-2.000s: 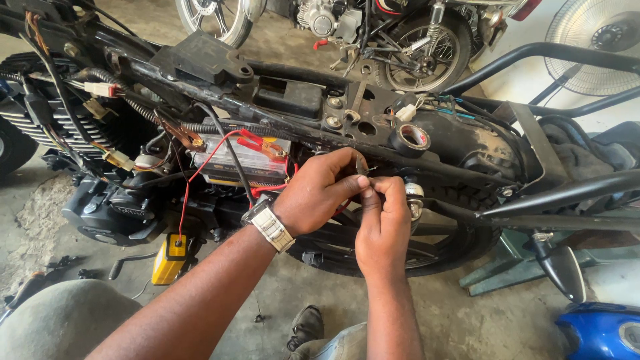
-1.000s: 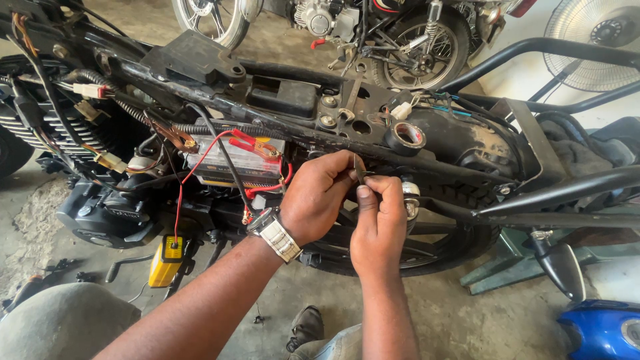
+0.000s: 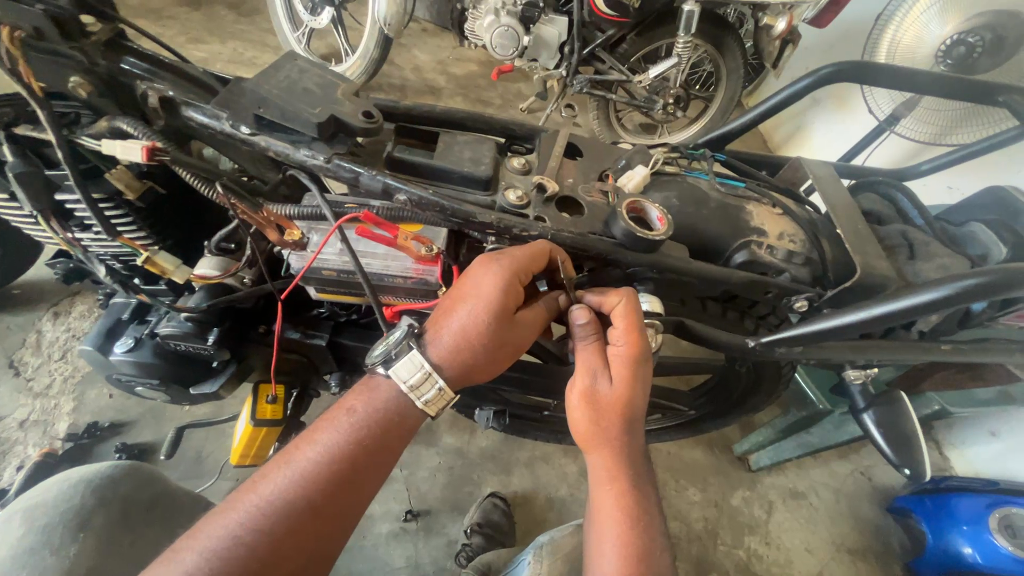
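My left hand (image 3: 500, 308), with a watch on its wrist, pinches a small thin dark piece (image 3: 567, 280) between thumb and fingers. My right hand (image 3: 612, 344) grips the lower end of the same piece, fingertips touching the left ones. What the piece is cannot be told. Both hands are over the rear wheel of a stripped motorcycle frame (image 3: 448, 200). Left of them is a battery (image 3: 364, 280) with a red crocodile clip (image 3: 400, 240) on it. A red wire runs to a yellow device (image 3: 254, 424). A roll of black tape (image 3: 642, 222) and a wrench (image 3: 552, 172) rest on the frame.
Loose wiring connectors (image 3: 132, 150) hang at the left by the engine (image 3: 160, 344). A second motorcycle (image 3: 672, 72) stands behind. At the right are a fan (image 3: 960, 52), a turn signal (image 3: 892, 424), a green stand (image 3: 800, 432) and a blue tank (image 3: 964, 520).
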